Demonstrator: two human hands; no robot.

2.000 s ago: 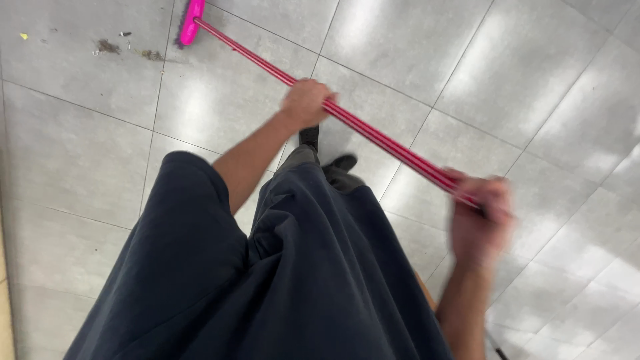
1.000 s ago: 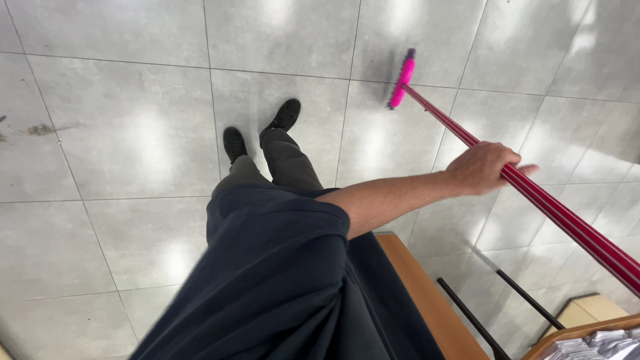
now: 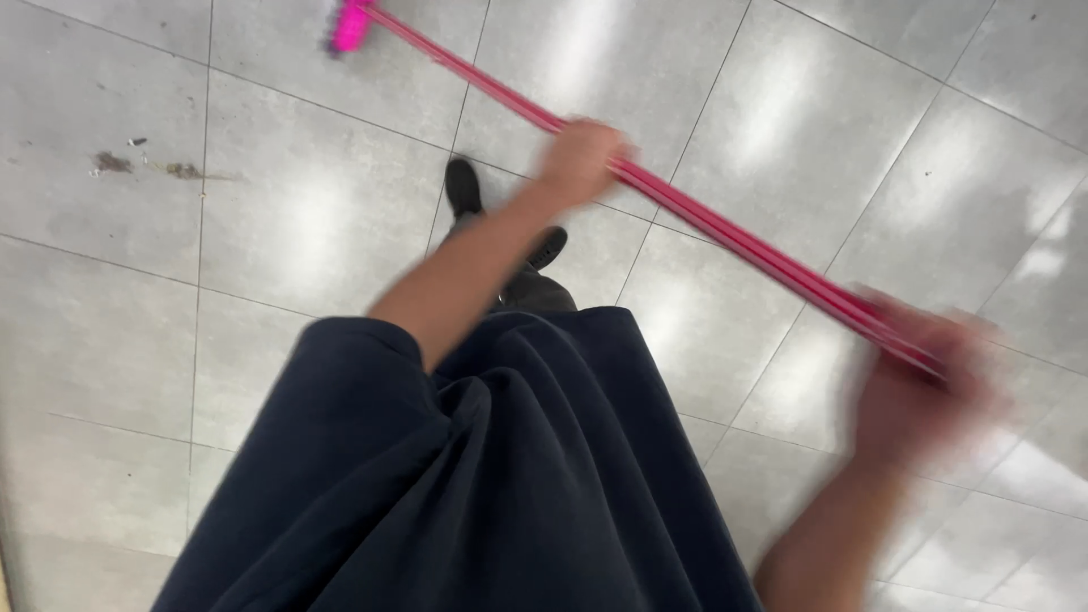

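Observation:
A long red broom handle (image 3: pixel 722 225) with pale stripes slants from the upper left down to the right. At its far end, cut by the top edge of the view, is a bright pink broom head (image 3: pixel 351 25) with dark bristle tips, low over or on the floor. My left hand (image 3: pixel 586 161) is closed around the middle of the handle. Blurred by motion, my right hand (image 3: pixel 922 382) grips the handle near its upper end. Small clumps of brown debris (image 3: pixel 113 162) and light bits lie on the floor at the left, below and left of the broom head.
Grey floor tiles (image 3: pixel 323 382) with thin dark joints spread all around. My dark shoes (image 3: pixel 463 185) stand on them below the handle. A few small specks lie elsewhere on the tiles. A pale edge runs along the lower left border of the view.
My right hand, out of view one second ago, shows on the handle's upper end again. The view has swung left, and the wooden-edged furniture at lower right is gone from it.

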